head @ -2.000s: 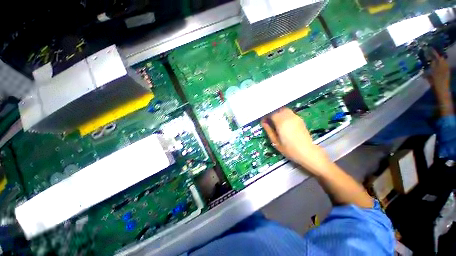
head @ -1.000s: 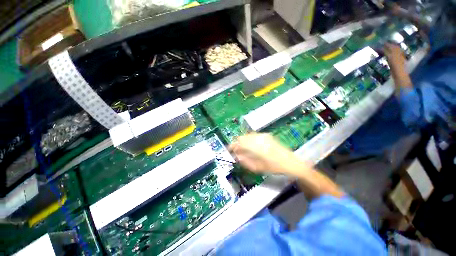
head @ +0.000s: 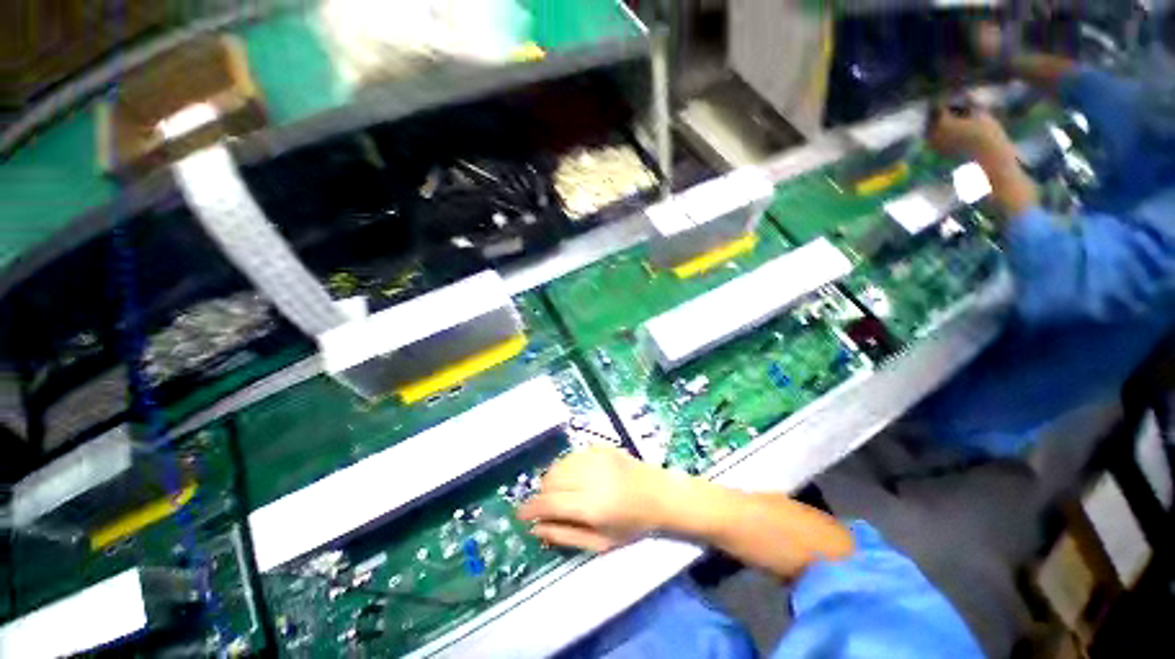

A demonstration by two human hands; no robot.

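Note:
My right hand point(head: 599, 500) is over the front right part of a large green circuit board point(head: 387, 444), just on the near side of a long white bar point(head: 412, 470). Its fingers are bent and close together, low over small parts. Whether it holds a part is hidden by the fingers and blur. Small blue components point(head: 473, 556) show left of my fingertips. A finned silver heat sink point(head: 432, 337) with a yellow strip point(head: 461, 371) stands at the board's far edge. My left hand is not in view.
More boards lie side by side along the metal rail point(head: 567, 595). Behind are bins with cream parts point(head: 602, 178) and black parts point(head: 477, 206). A dotted white strip point(head: 258, 245) hangs near a cardboard box point(head: 181, 103). Another person's hand point(head: 986, 148) is at upper right.
My right hand has moved left from the neighbouring board, across the gap, to this board's front right part. The view has swung to take in the shelf and bins. The other person's hand has shifted.

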